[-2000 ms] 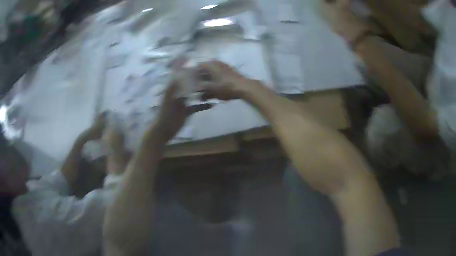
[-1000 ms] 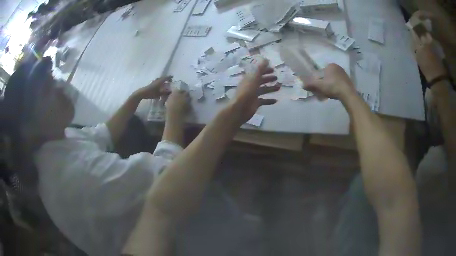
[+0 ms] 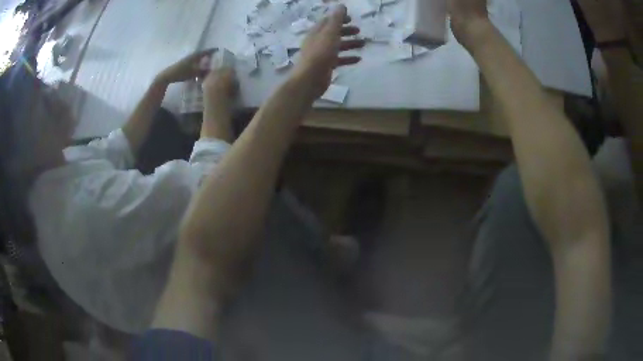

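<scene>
A white retail box [image 3: 426,22] is at the top edge of the head view, its lower end over the white sheet and its upper end cut off. My right hand [image 3: 468,20] is just right of it, with the fingers cut off by the frame edge, so its grip on the box cannot be told. My left hand [image 3: 326,48] is open and empty, its fingers apart above the table. Many small pale paper scraps [image 3: 278,55] lie around and left of it. A small white piece [image 3: 335,93] lies near the table's front edge.
On the left a person in a white shirt [image 3: 120,233] holds a small whitish item [image 3: 223,59] over the ribbed white board [image 3: 144,42]. Brown cardboard edges [image 3: 356,121] run beneath the table front. Another person's arm [image 3: 612,42] is at the right.
The view has tilted down, so the table is higher in the picture and the upper boxes are out of view. My left hand stays open. The white box and my right hand are now at the top edge.
</scene>
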